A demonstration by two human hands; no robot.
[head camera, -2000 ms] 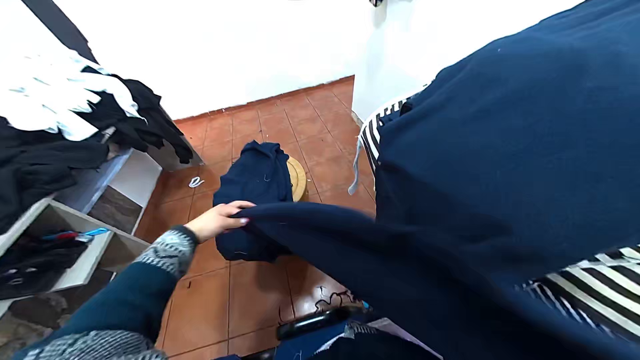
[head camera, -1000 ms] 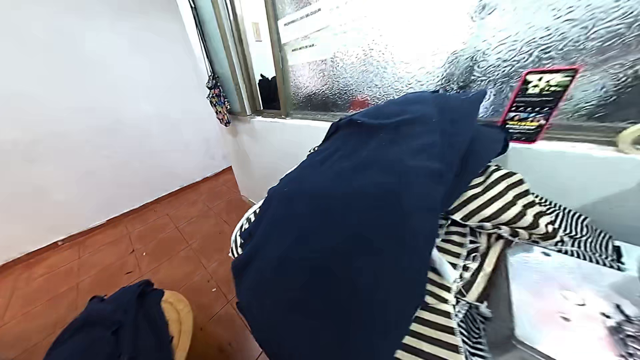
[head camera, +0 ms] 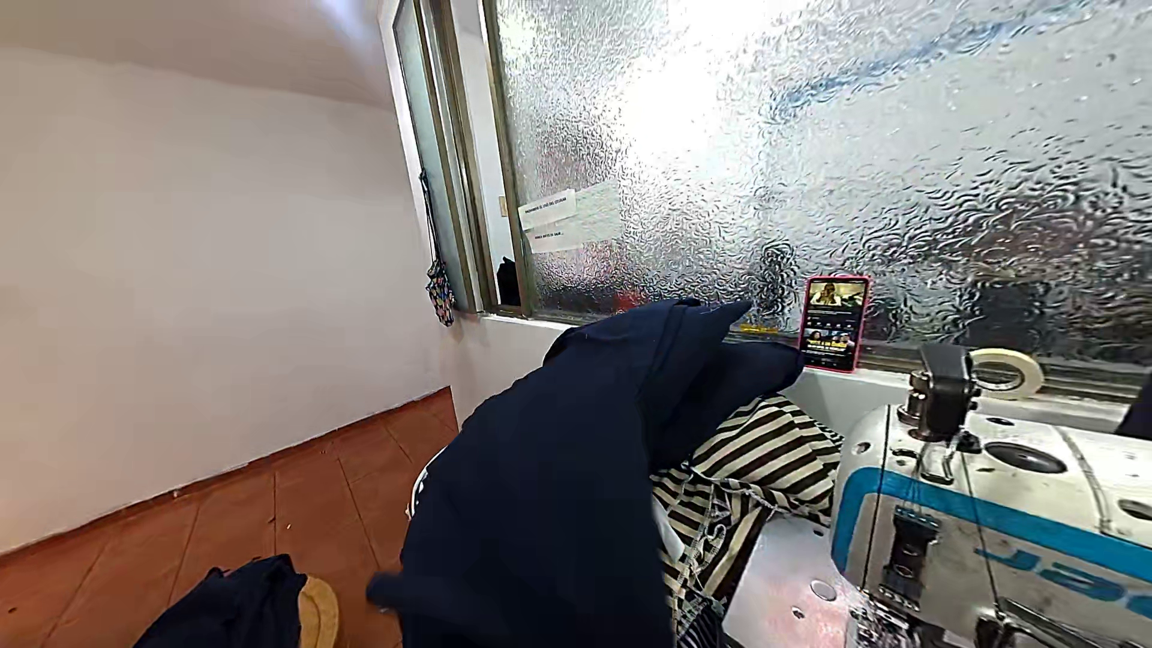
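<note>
Neither of my hands shows in the head view now. A large piece of navy blue fabric (head camera: 540, 486) lies heaped in the middle, over black-and-cream striped fabric (head camera: 769, 445) with loose threads along its edges. At its lower left a strip of the navy fabric sticks out, blurred. Right beside the heap stands a white and blue Jack sewing machine (head camera: 999, 531), with its metal plate (head camera: 787, 585) next to the striped fabric. More dark fabric (head camera: 234, 607) rests on a round wooden seat (head camera: 319, 612) at the lower left.
A phone in a pink case (head camera: 835, 324) leans against the textured window (head camera: 810, 162). A roll of tape (head camera: 1008, 373) stands on the sill near the machine's thread guides. Terracotta floor tiles (head camera: 315, 504) and a white wall (head camera: 198, 270) are at the left.
The view has swung up and right, bringing the sewing machine into sight. My left hand, on the navy fabric two seconds ago, is out of view. The navy fabric now lies bunched over the striped fabric.
</note>
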